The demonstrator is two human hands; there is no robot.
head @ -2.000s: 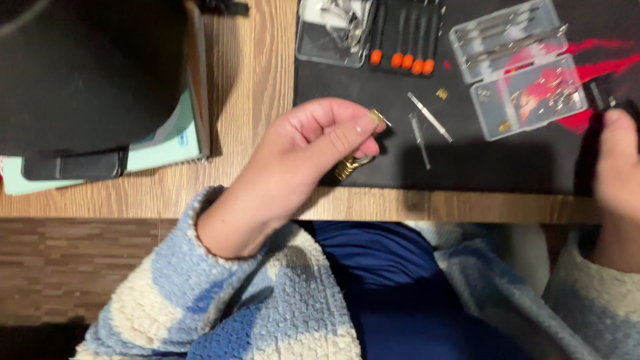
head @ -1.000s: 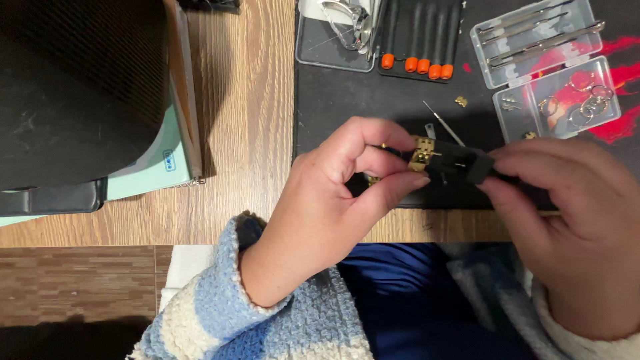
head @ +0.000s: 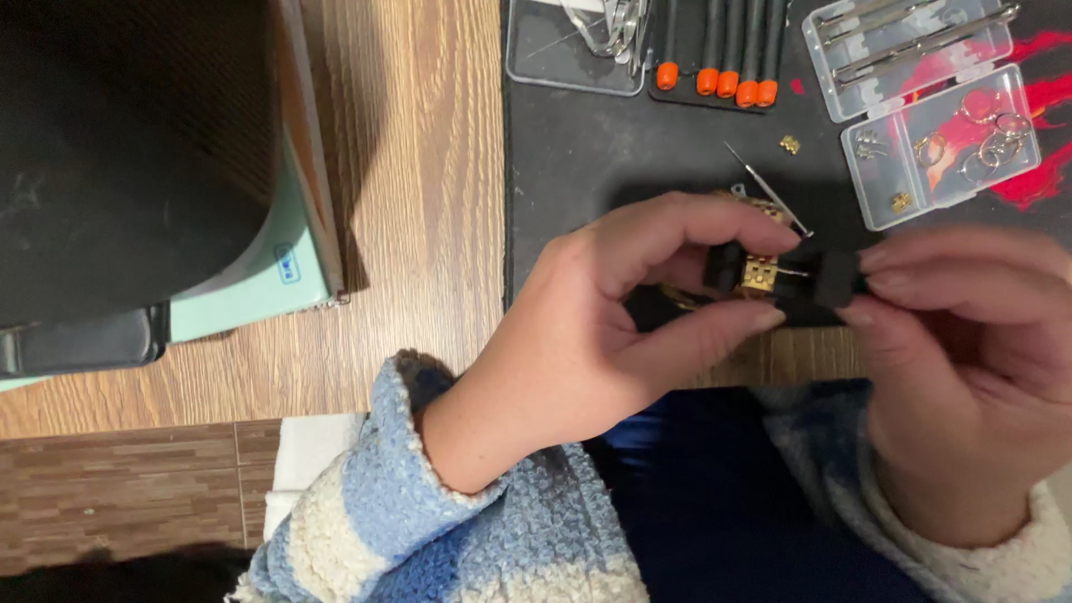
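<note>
Between the fingers of my left hand is a gold-coloured metal link band, seated in a black link-removal tool. A thin metal pin of the tool points at the band; whether it touches is hard to tell. My right hand grips the tool's right end, with the fingertips around its handle. Part of the band hangs behind my left fingers and is partly hidden. Just beyond my hands a slim metal screwdriver lies on the black mat, and a loose gold link rests above it.
An open clear plastic case holds rings, small links and metal tools at the upper right. Orange-tipped black tools lie beside a clear tray of metal parts. A mint-green box and a large black object stand at the left.
Two seconds ago my left hand held the band, with my right hand apart at the far right. The right hand has come in, and the black tool is now between both hands with the band in it.
</note>
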